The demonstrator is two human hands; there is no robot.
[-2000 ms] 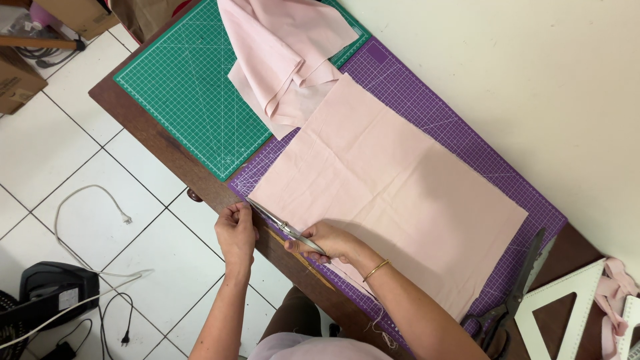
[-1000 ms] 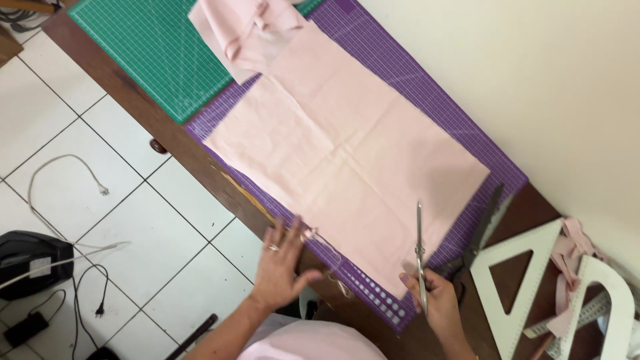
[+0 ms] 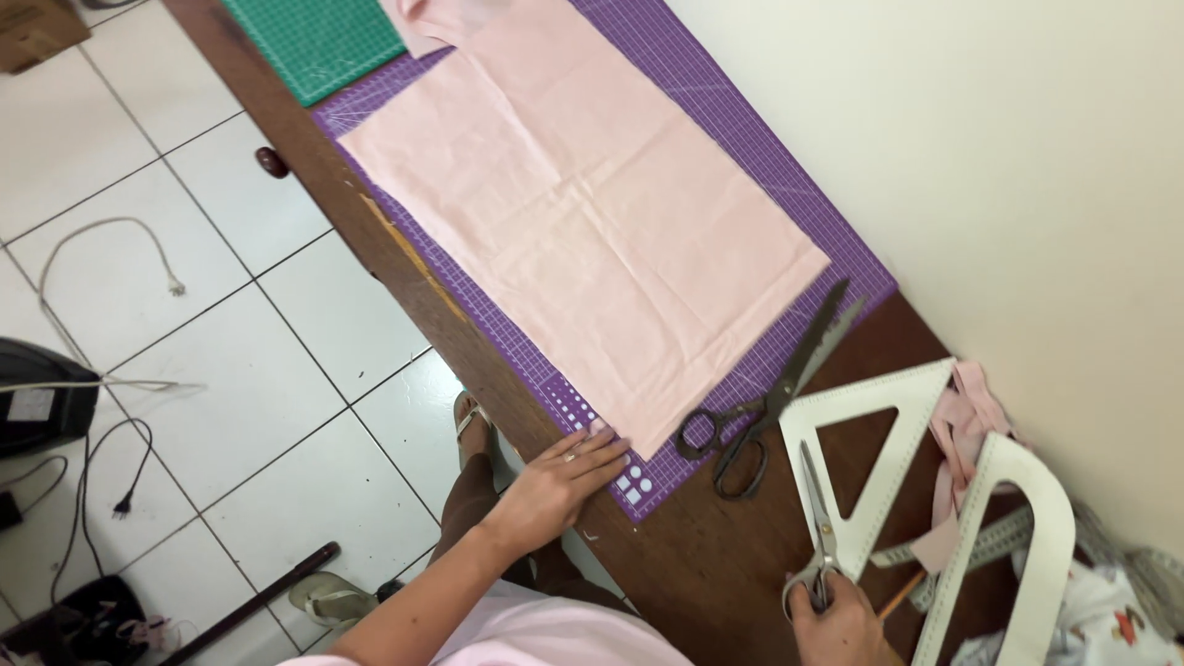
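A piece of light pink fabric [image 3: 592, 231] lies on a purple cutting mat [image 3: 731, 111]. My left hand [image 3: 564, 481] rests at the fabric's near corner, fingertips over the mat's edge beside it, with a small pinkish bit under or between the fingers. My right hand [image 3: 837, 620] holds small metal scissors [image 3: 821, 527] by the handles, their blades over a white set square [image 3: 869, 388]. Large black-handled shears [image 3: 786, 388] lie partly open across the mat's corner and the wooden table, between the fabric and the set square.
A green cutting mat [image 3: 324, 46] and bunched pink fabric [image 3: 444, 18] are at the far end. On the right are a curved white ruler [image 3: 980, 518], pink scraps [image 3: 967, 407], a measuring tape [image 3: 999, 536] and a pencil [image 3: 902, 592]. Cables [image 3: 139, 222] lie on the tiled floor.
Both hands have left the fabric's left edge, where the scissors were two seconds ago. The scissors have moved right, over the set square, and my left hand has come to the near corner.
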